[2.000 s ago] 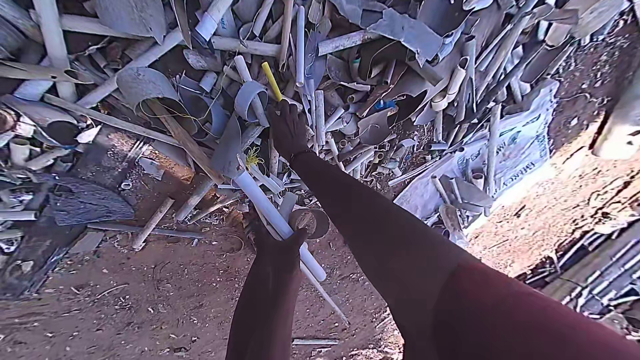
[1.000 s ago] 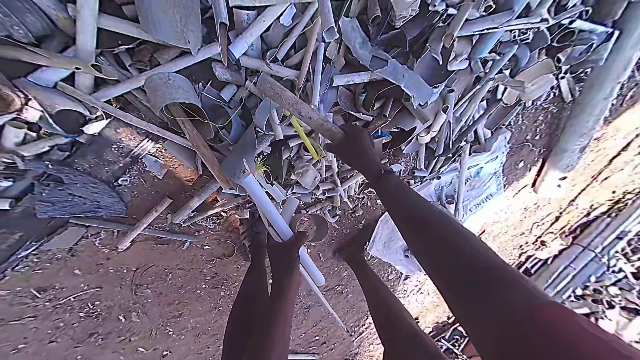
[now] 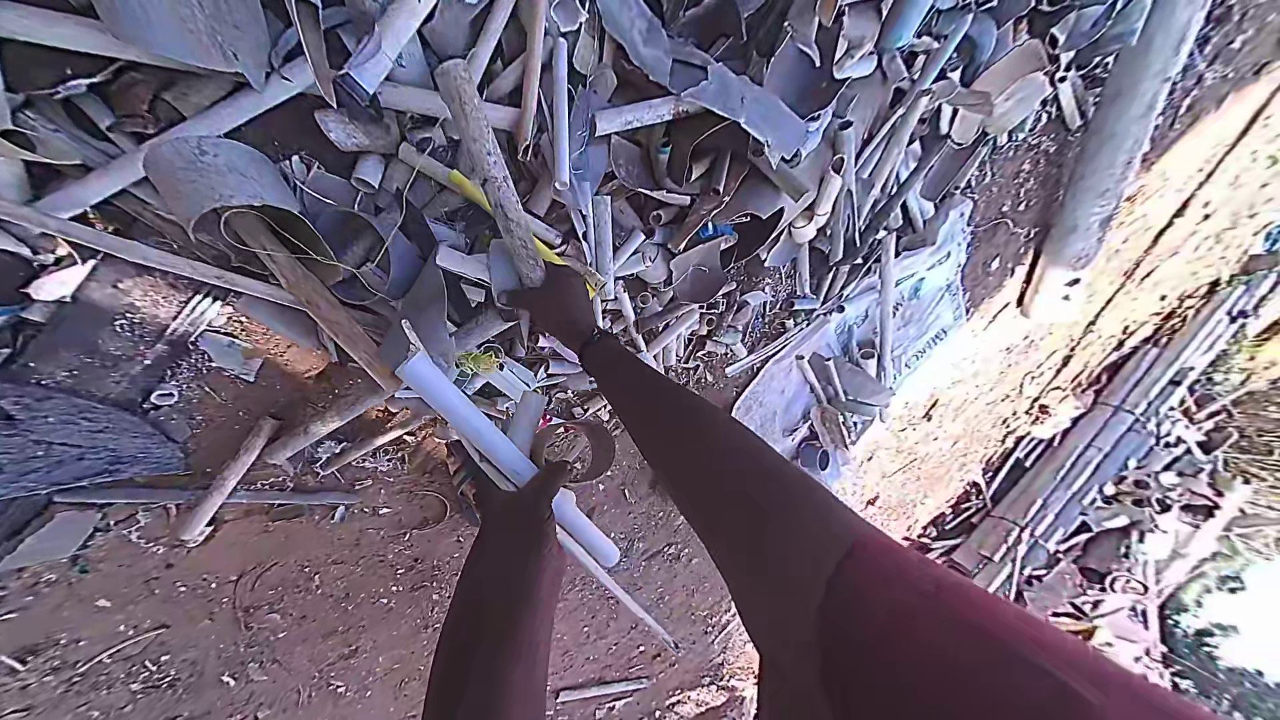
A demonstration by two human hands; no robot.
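Note:
My left hand [image 3: 515,490] is closed around a white plastic pipe [image 3: 470,415] and a thin pale strip [image 3: 620,590] lying along it. A short ring-shaped pipe piece [image 3: 585,450] sits just right of that hand. Higher up, my right hand [image 3: 558,305] grips the lower end of a rough grey pipe [image 3: 490,165], which slants up and left over the scrap heap. Yellow strip-like material [image 3: 470,190] lies beneath this pipe and passes near my right fingers. A yellow-green tangle [image 3: 480,360] shows between the two hands.
Broken pipes and curved plastic pieces [image 3: 745,110] are heaped across the top. A white printed sack [image 3: 920,300] with scraps lies at the right, below a large pipe [image 3: 1120,150]. Long thin pipes [image 3: 1120,420] lie bundled at the far right. Brown soil spans the lower left.
My right hand, on the yellow piece two seconds ago, has taken hold of the rough grey pipe. Since one second ago that pipe has swung to a steeper slant. My left hand keeps the white pipe.

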